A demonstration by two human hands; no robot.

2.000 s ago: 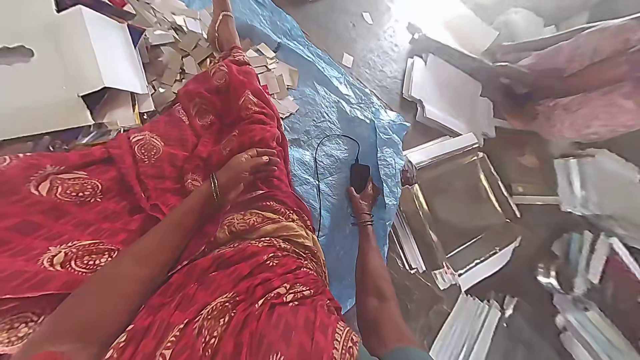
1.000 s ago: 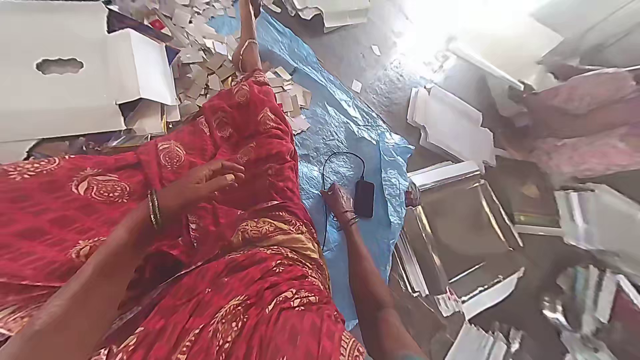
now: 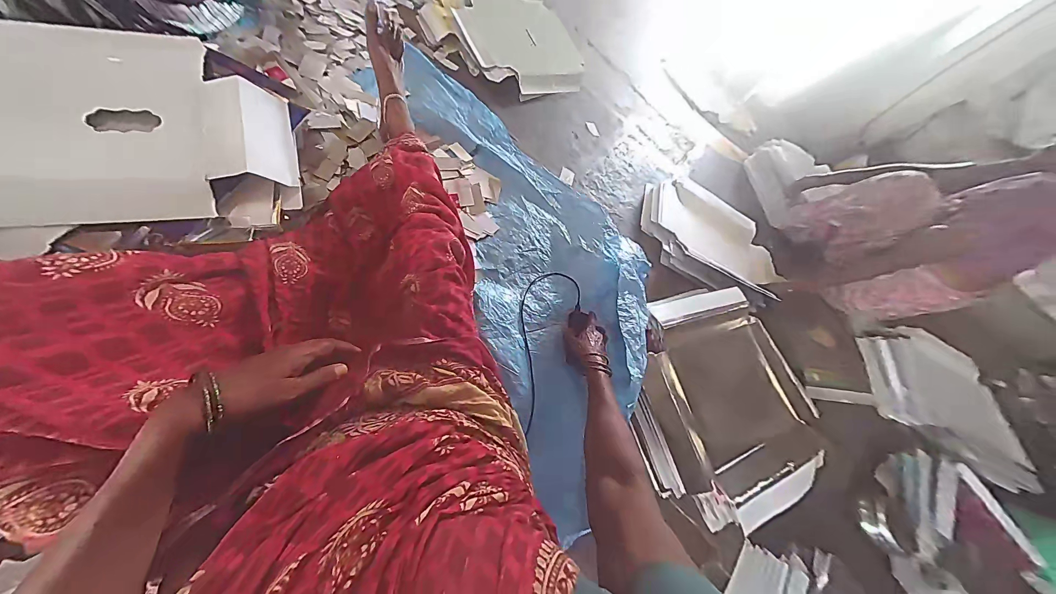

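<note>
My left hand [image 3: 293,375], with bangles at the wrist, lies on the red patterned cloth [image 3: 412,495] over my lap, fingers apart and holding nothing. To the right, my right hand [image 3: 586,340] is curled over a small black device on the blue plastic sheet [image 3: 561,247]. Most of that device is hidden under the hand; only a dark edge shows at the fingertips. A thin black cable [image 3: 525,330] leaves its far end, loops left and runs back toward my lap.
Many small card pieces [image 3: 338,148] lie around my outstretched foot. A large white carton with a hand hole [image 3: 49,124] is at the left. Stacks of folded card [image 3: 709,235], a brown-gold tray-like piece [image 3: 742,396] and crumpled pinkish plastic [image 3: 891,214] lie at the right.
My right hand was on the device, then to its left by the cable with the device in plain sight; now it covers the device again. My left hand has lowered onto the cloth.
</note>
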